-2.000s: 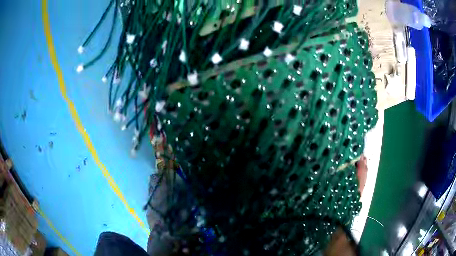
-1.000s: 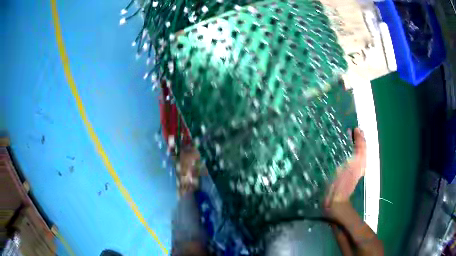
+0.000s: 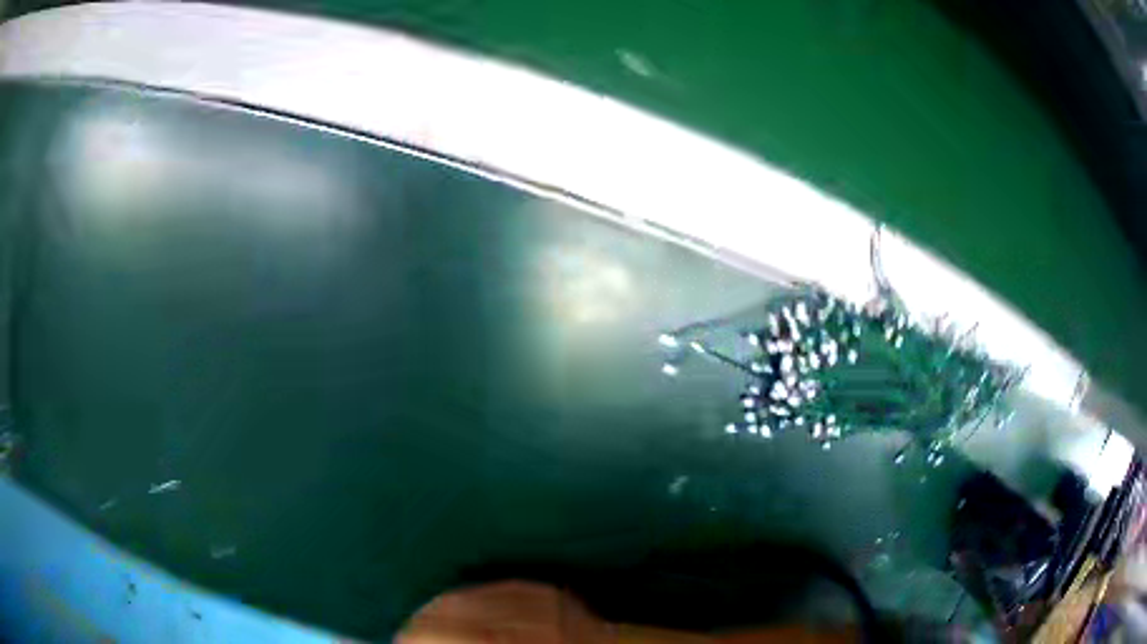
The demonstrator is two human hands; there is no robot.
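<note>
A loose bunch of thin dark green lead wires (image 3: 887,377) lies on the green matted bench (image 3: 315,340), right of the middle. Its many small white ends point left, and a few stray wires stick out to the left and upward. A blurred patch of bare skin shows at the bottom edge, partly behind a dark curved band. It may be part of an arm or a hand; I cannot tell which side, and no fingers show. Neither of my hands can be made out.
A white strip (image 3: 503,113) curves along the bench's far edge, with a green surface (image 3: 780,88) beyond it. Dark, unclear objects (image 3: 1006,522) stand at the right end of the bench. Blue floor (image 3: 101,579) shows at the lower left. Small wire scraps lie on the mat.
The view has swung from the large pile of wired panels and the blue bin to the matted bench with the wire bunch. Both hands, seen beside the pile before, are no longer recognisable.
</note>
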